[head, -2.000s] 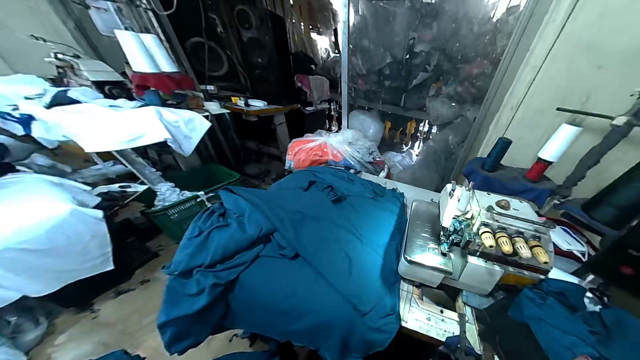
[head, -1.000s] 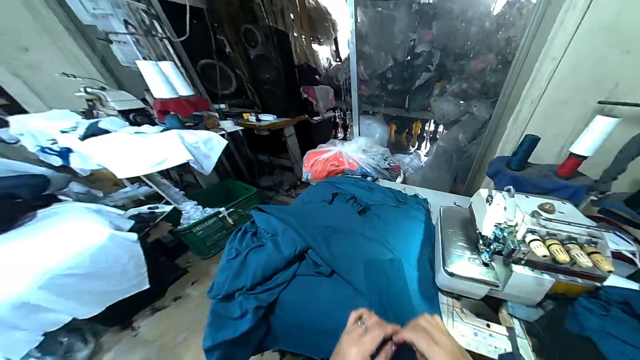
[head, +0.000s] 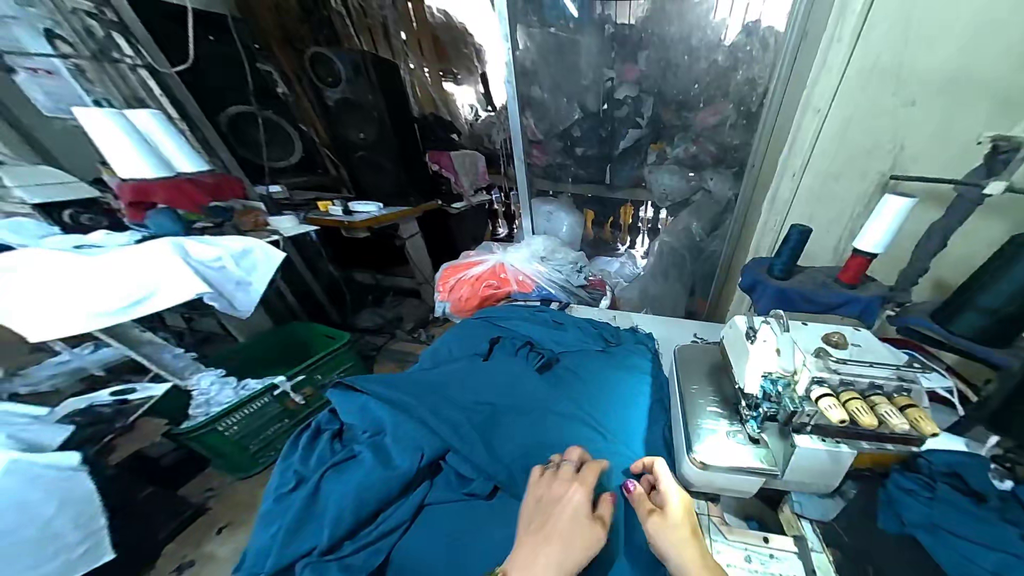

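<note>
A large teal fabric garment [head: 512, 400] lies spread over the table, left of an overlock sewing machine [head: 800, 400]. My left hand [head: 562, 508] rests palm down on the cloth near its lower right part, a ring on one finger. Just right of it, my right hand [head: 662, 512] touches the same cloth with thumb and fingers curled toward each other; whether they pinch an edge is not clear. A small dark gathered strip [head: 524, 352] lies on top of the garment.
Behind the table sit plastic bags of orange cloth [head: 484, 284]. A green plastic crate [head: 264, 408] stands on the floor at left, near white cloth [head: 136, 276] on another table. Thread cones [head: 884, 224] stand behind the machine; more teal fabric [head: 952, 496] lies at right.
Both hands, out of view two seconds ago, came in at the bottom edge and now lie farther up on the teal cloth, apart from each other.
</note>
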